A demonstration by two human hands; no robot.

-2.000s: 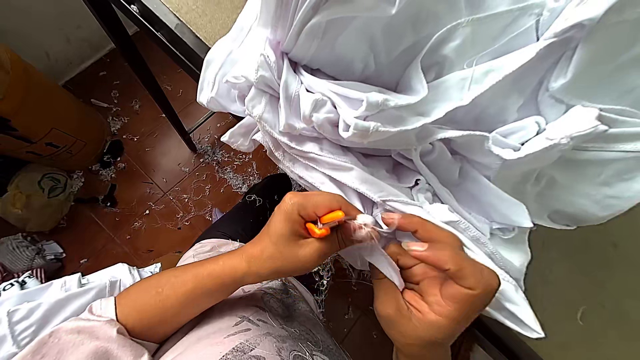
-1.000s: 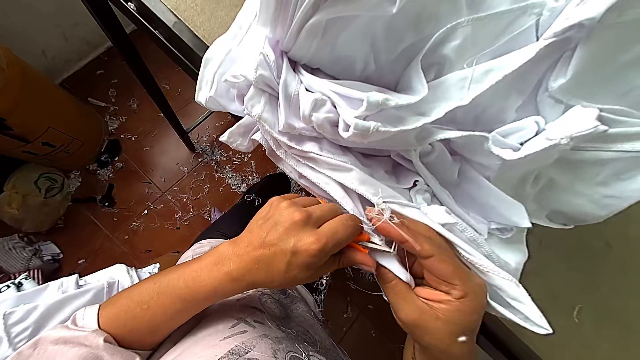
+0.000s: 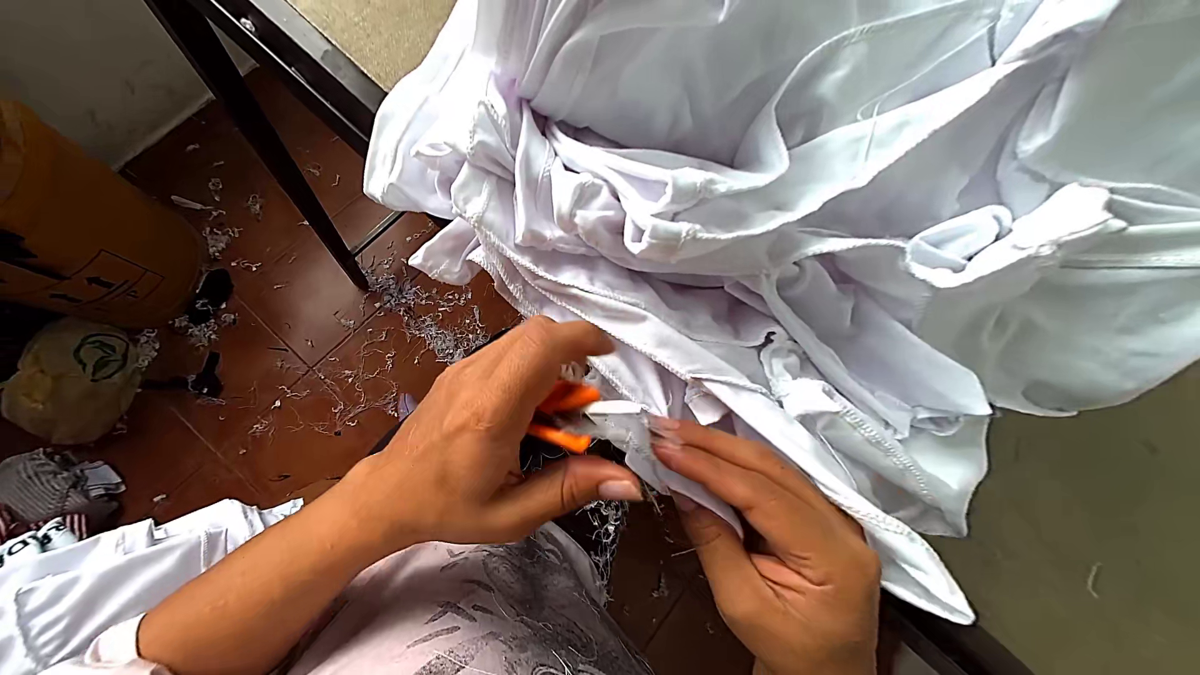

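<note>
My left hand [image 3: 487, 441] holds small orange-handled thread snips [image 3: 567, 412] against its fingers, with the thumb apart from the handles. Their metal blades point right, at an edge of white cloth. Gripping that edge between thumb and fingers is my right hand [image 3: 778, 534], just right of the blade tips. The large bunched white garment [image 3: 675, 206] spreads over the table and hangs off its near edge; its seams and a few loose threads show. How far the blades are apart is hard to tell.
The dark metal table leg [image 3: 272, 159] stands at upper left. Thread scraps [image 3: 431, 314] litter the tiled floor. An orange-brown container [image 3: 84, 225] and a tied plastic bag [image 3: 70, 380] stand at far left. More white fabric [image 3: 122, 581] lies at lower left.
My left hand has shifted its hold: the thumb is now away from the snips and the orange handles show, which it mostly covered one second ago. My right hand stays on the cloth.
</note>
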